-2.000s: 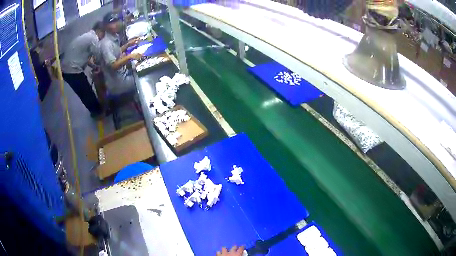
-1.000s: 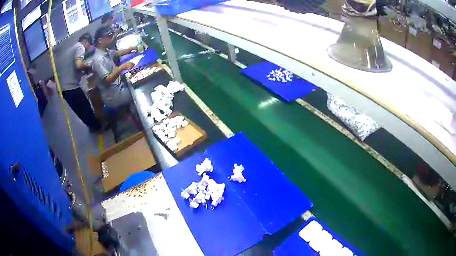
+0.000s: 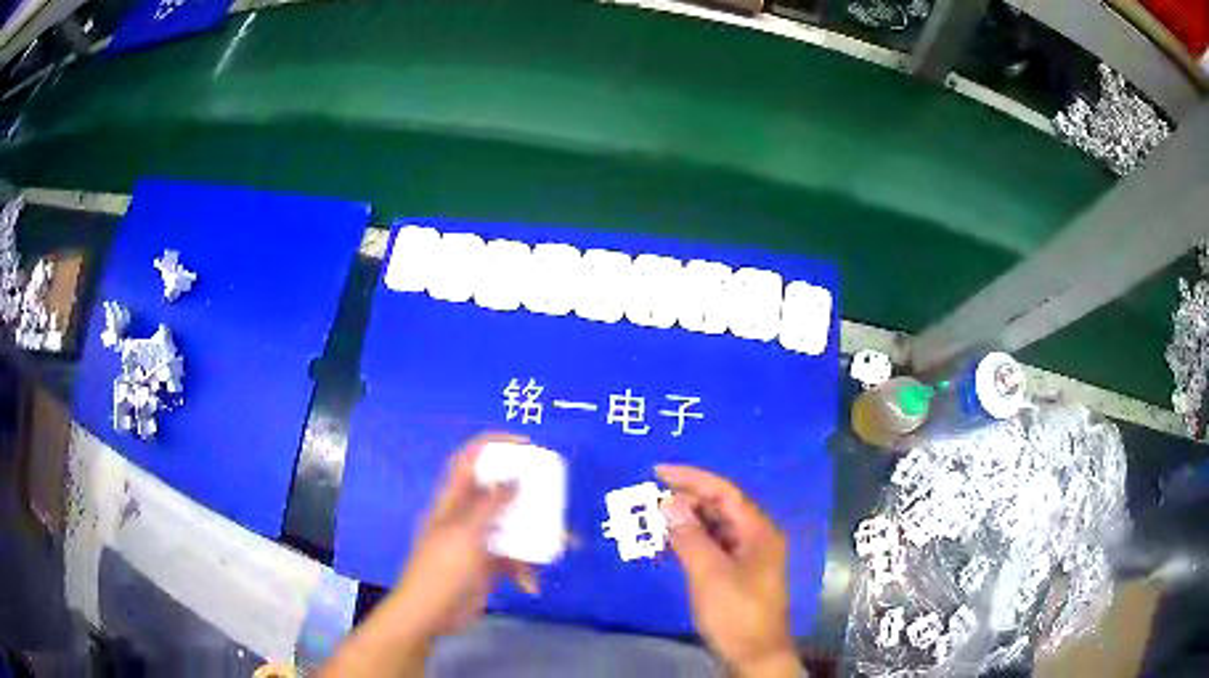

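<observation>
My left hand is bare and holds a flat, rounded white housing above the near part of the right blue mat. My right hand is bare and grips a smaller white part-built piece with projecting bits and a dark opening, at its right edge between thumb and fingers. The two parts are apart. A row of several white housings lies along the mat's far edge. The left hand is slightly blurred.
The left blue mat holds a loose pile of white assemblies. At right are a clear bag of inserts, a green-capped bottle, a white and blue tub and a metal post. The green conveyor runs behind.
The view has swung from the left side of the line to the right mat. Both hands are now in view holding white parts; earlier only a hand's fingers showed, then none.
</observation>
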